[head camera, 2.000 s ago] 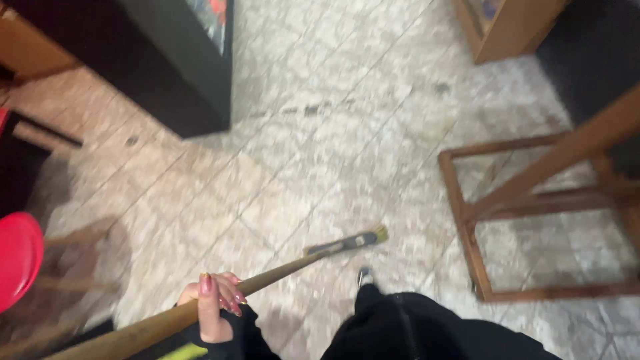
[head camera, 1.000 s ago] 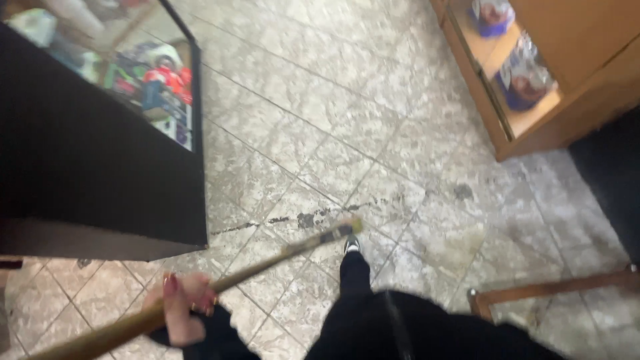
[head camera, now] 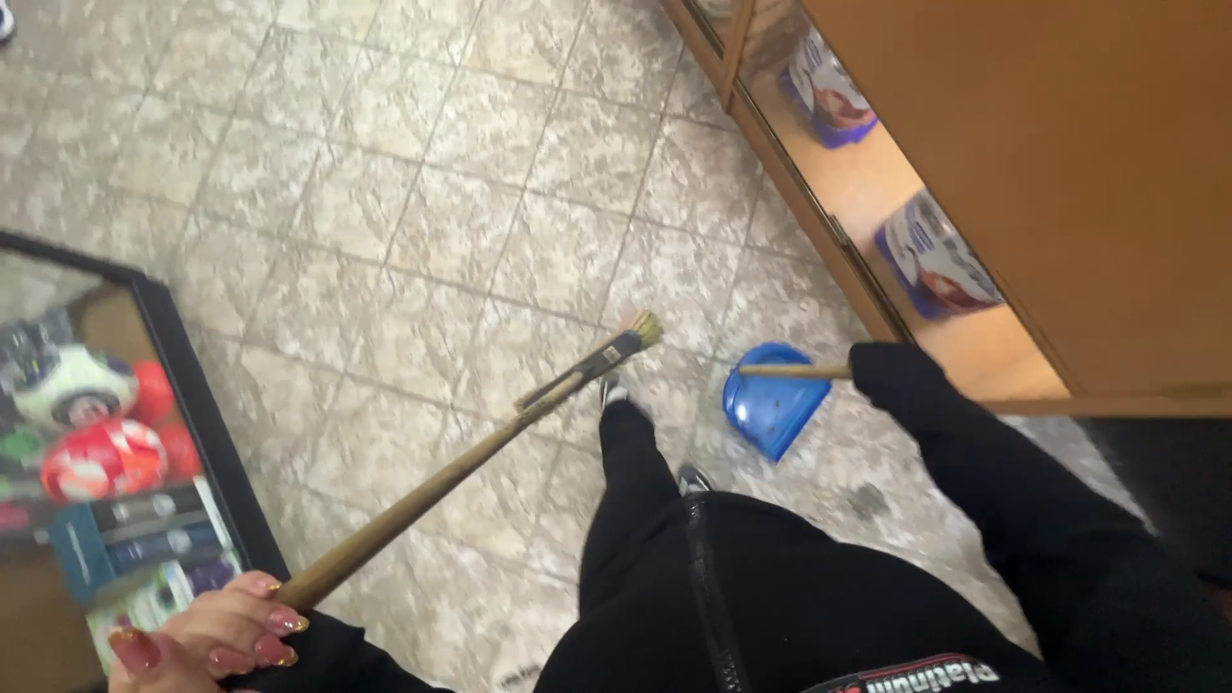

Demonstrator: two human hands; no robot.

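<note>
My left hand is closed around the wooden handle of a broom at the lower left. The handle slants up and right to a dark broom head with yellowish bristles, just beyond my foot on the tiled floor. A blue dustpan with a wooden handle is right of the broom head, with small dark specks in its pan. The dustpan's handle ends at my black right sleeve, whose cuff hides my right hand, so its grip cannot be seen.
A wooden display cabinet with packaged goods behind glass stands at the upper right. At the left is a black-framed glass case holding balls and boxes. Patterned floor tiles lie between them. Part of a shoe shows at the top left corner.
The blue dustpan and my right sleeve, not seen in the earlier frames, are now in view. My left hand still holds the broom. The view has moved along the floor between the cases.
</note>
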